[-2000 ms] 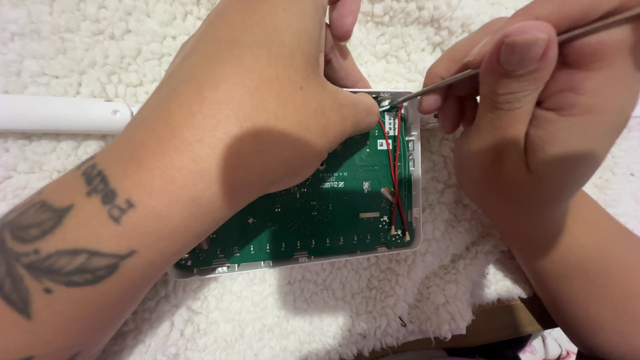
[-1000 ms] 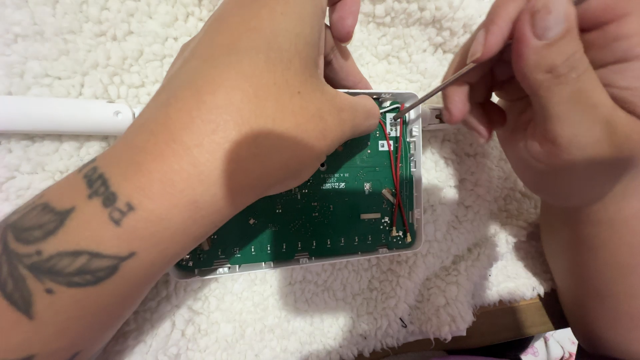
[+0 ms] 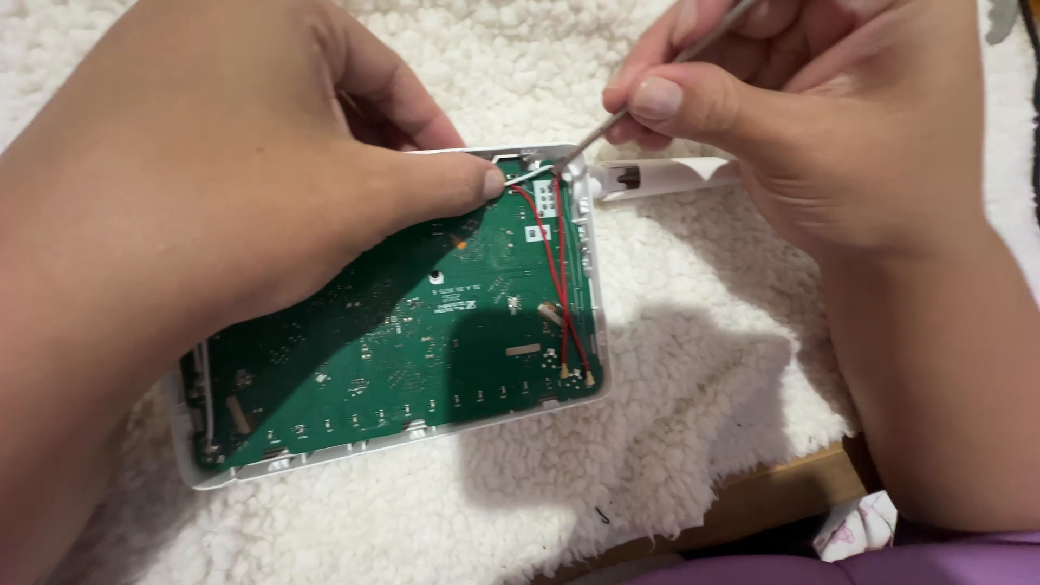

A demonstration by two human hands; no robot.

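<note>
A green circuit board point(image 3: 390, 349) lies in a shallow white plastic housing point(image 3: 504, 416). My left hand point(image 3: 325, 162) grips the housing's far edge, its thumb pressing near a white wire point(image 3: 532, 174) at the far right part of the board. Between the thumb and fingers of my right hand point(image 3: 764, 122) is a thin metal tool point(image 3: 605, 128), its tip at the far right corner, beside the white wire and the red wires point(image 3: 552, 268). Those red wires cross and run down the board's right side to small brass-coloured connectors point(image 3: 577, 375).
A white antenna point(image 3: 666, 175) extends from the housing's right side, partly behind my right hand. Fluffy white fabric point(image 3: 666, 390) lies underneath, over a wooden edge point(image 3: 788, 483). A small dark curved bit point(image 3: 602, 514) lies on the fabric near the front.
The tool tip has moved from over the white label on the board to the far right corner. The left arm has shifted, uncovering more of the board's left part.
</note>
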